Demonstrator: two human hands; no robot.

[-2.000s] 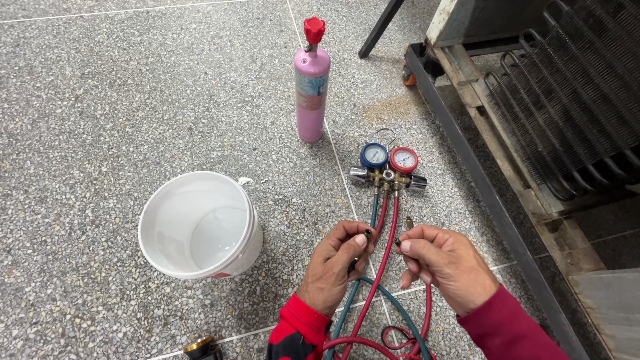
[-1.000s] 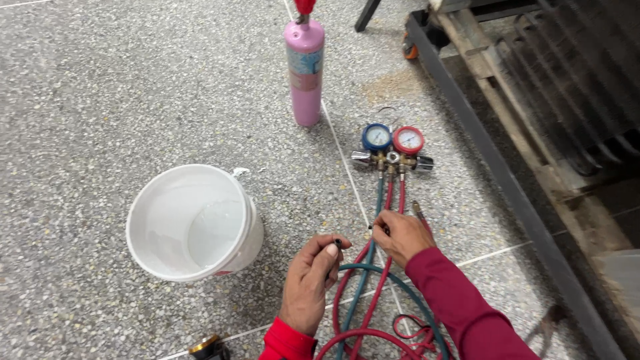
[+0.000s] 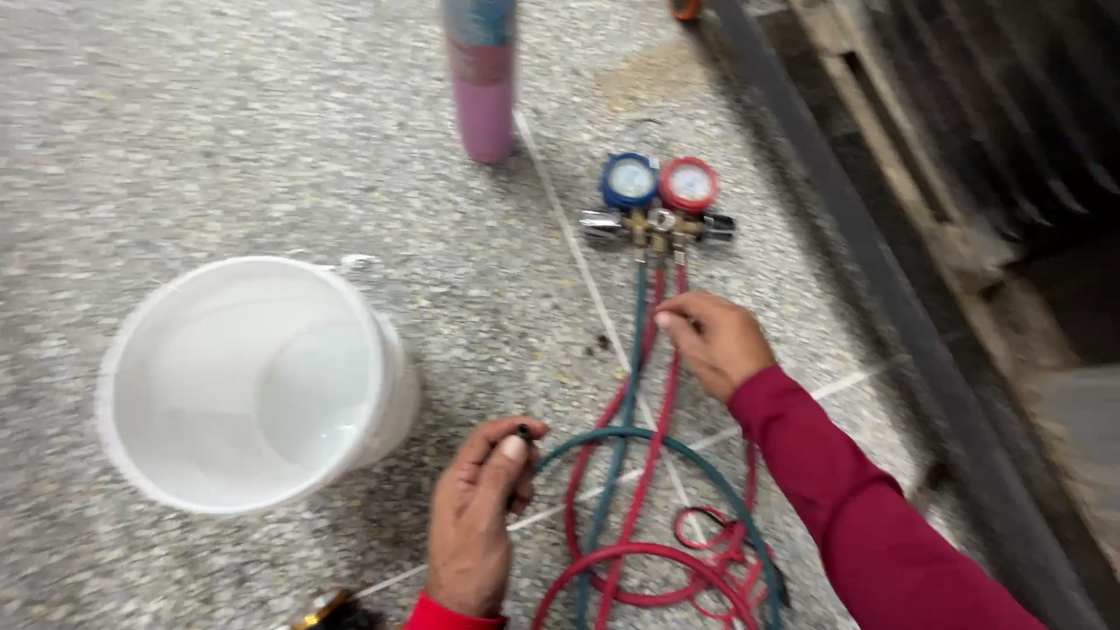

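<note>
Between thumb and fingers, my left hand (image 3: 486, 499) holds the dark end fitting (image 3: 523, 432) of the teal hose (image 3: 700, 464). My right hand (image 3: 713, 339) is over the red hoses (image 3: 671, 385), fingertips pinched together; whether something small is between them cannot be told. Beyond it a manifold gauge set lies on the floor, with a blue gauge (image 3: 630, 179), a red gauge (image 3: 689, 184) and brass and chrome valves (image 3: 662, 226). The teal and red hoses run from it toward me and coil on the floor.
A white plastic bucket (image 3: 372, 411) stands at the left. A pink gas cylinder (image 3: 484, 114) stands at the top, partly cut off. A dark metal frame (image 3: 840, 219) with black condenser coils (image 3: 989, 105) runs along the right. A black and gold object (image 3: 337, 610) lies at the bottom edge.
My hands were close together two seconds ago and are now apart. Two small dark specks now show on the floor left of the hoses. The view has shifted, cutting off the cylinder's top.
</note>
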